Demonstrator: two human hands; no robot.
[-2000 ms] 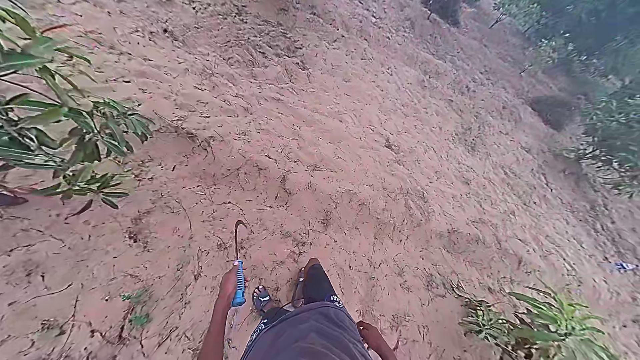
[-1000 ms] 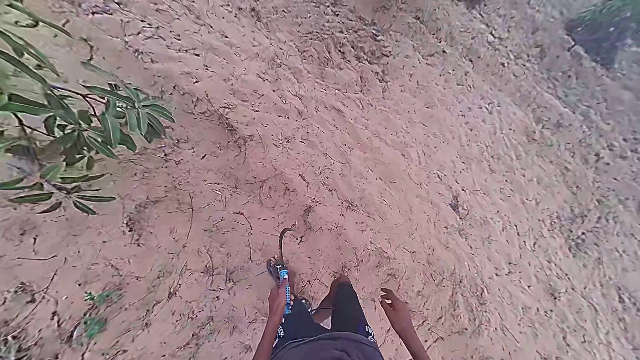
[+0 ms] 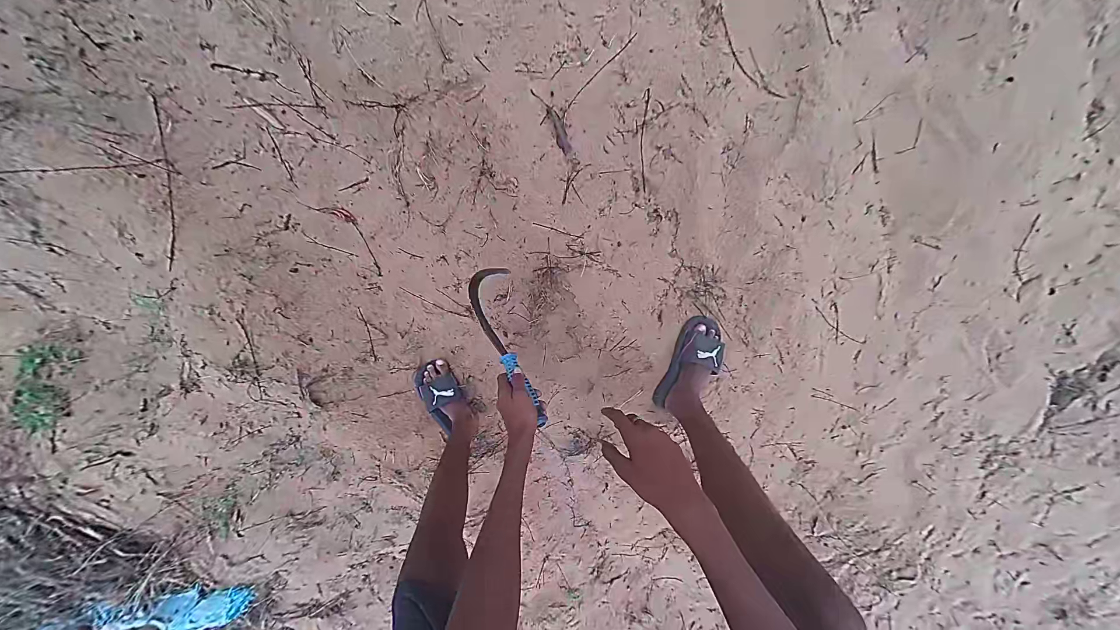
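A sickle with a curved metal blade (image 3: 481, 306) and a blue-wrapped handle (image 3: 535, 404) is in my left hand (image 3: 518, 402), its blade pointing away from me and its tip curling right. The fingers of the left hand are closed around the handle. My right hand (image 3: 649, 455) is held out over the sandy soil (image 3: 595, 350) with thumb and fingers apart, nothing in it. It is nearest to my right foot. Both feet wear dark Puma slides, the left slide (image 3: 440, 392) beside the sickle handle and the right slide (image 3: 696, 354) farther right.
Thin dry twigs (image 3: 166, 175) and bits of dead plant lie scattered over the ground. A heap of dry brush (image 3: 79, 551) is at the lower left, with a crumpled blue plastic piece (image 3: 197, 608) by it. A small green plant (image 3: 39, 385) grows at the left edge.
The view has tilted down towards my feet, and the leafy branches have left it. My right hand has come forward and inward from my side. The sickle has stayed in my left hand.
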